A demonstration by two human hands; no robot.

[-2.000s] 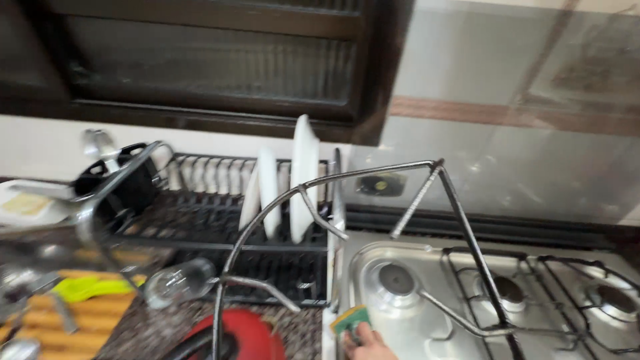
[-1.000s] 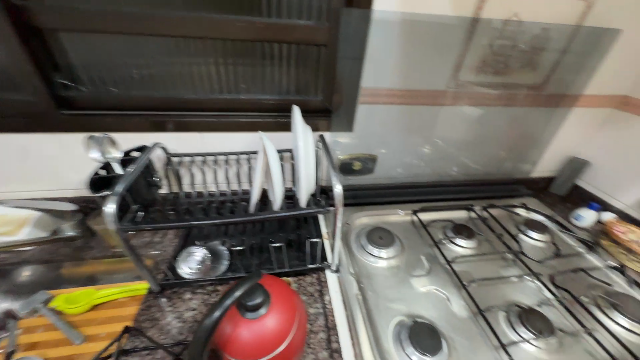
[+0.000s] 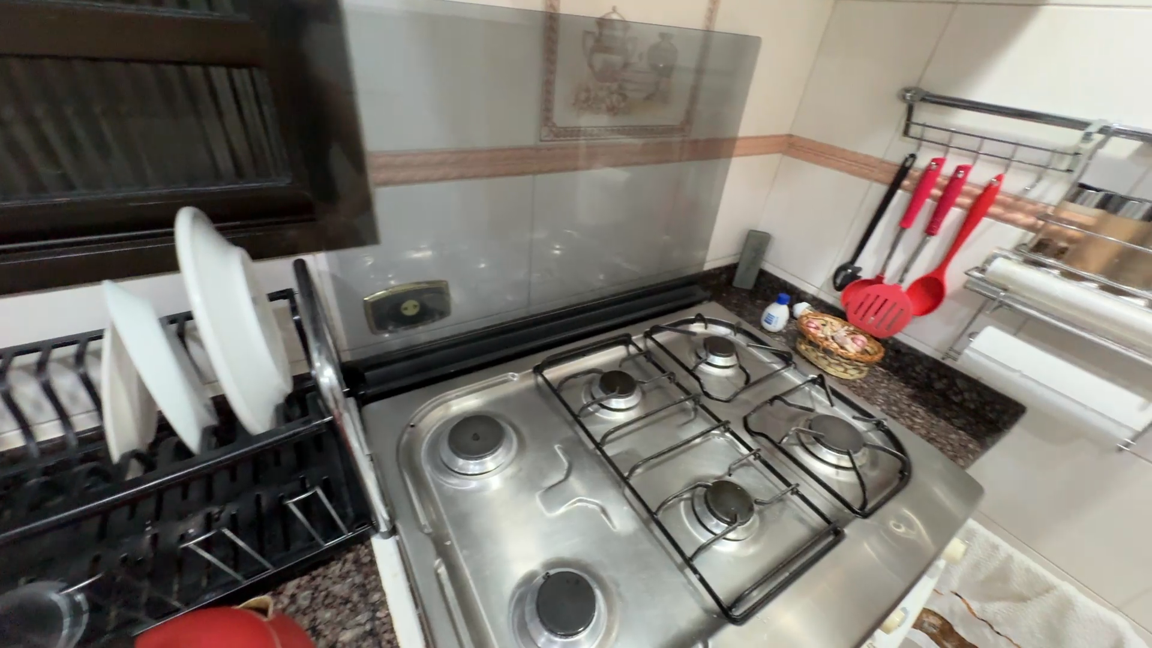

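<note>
Neither of my hands shows in the head view. A stainless steel gas stove (image 3: pixel 576 531) fills the middle, its glass lid (image 3: pixel 540 180) raised against the wall. One black wire grate (image 3: pixel 693 486) lies over the middle burners and another grate (image 3: pixel 877 418) over the right ones. The left burner cap (image 3: pixel 476 437) and the front left burner cap (image 3: pixel 566 603) have no grate over them. At the lower left edge, part of a red kettle (image 3: pixel 229 627) is visible beside the dish rack.
Left of the stove stands a black dish rack (image 3: pixel 180 477) with white plates (image 3: pixel 229 315) upright. A wicker basket (image 3: pixel 839 346) and a small white bottle (image 3: pixel 776 313) sit in the back right corner, below hanging red utensils (image 3: pixel 931 234). A towel (image 3: pixel 1017 576) hangs at lower right.
Two seconds ago a hand with a sponge and a raised wire grate were over the stove's left side; both are out of sight. The view has swung right.
</note>
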